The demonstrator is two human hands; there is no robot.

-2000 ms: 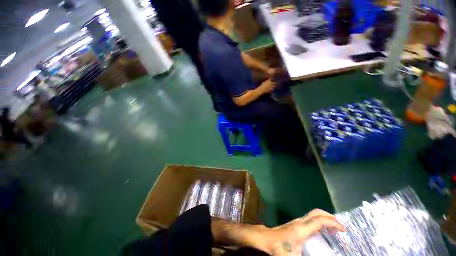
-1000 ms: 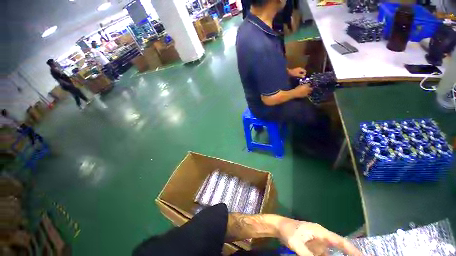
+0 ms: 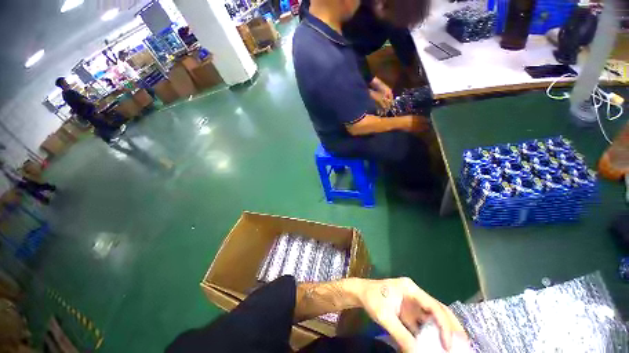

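Note:
My left hand [image 3: 396,303], in a black sleeve, reaches in from the bottom. Its fingers curl over a whitish edge of bubble wrap at the bottom edge of the picture; the fingertips are partly cut off. The silvery bubble wrap [image 3: 552,314] lies on the green bench at the bottom right. A tall stack of blue circuit board panels [image 3: 527,186] stands near the bench's left edge. An open packing carton [image 3: 231,258] is on the floor behind my forearm, with a row of silvery wrapped bundles [image 3: 303,256] inside. My right hand is out of view.
A seated person [image 3: 338,89] on a blue stool [image 3: 345,179] handles dark parts beside the white table [image 3: 476,72]. A metal post [image 3: 590,76] and white cable [image 3: 607,110] stand behind the panel stack. An orange object [image 3: 614,162] is at the right edge. Another person stands far left.
The view has swung and shifted. My left hand has gone from spread, with fingers reaching right, to curled over the edge of the wrap. The panel stack and carton look unchanged.

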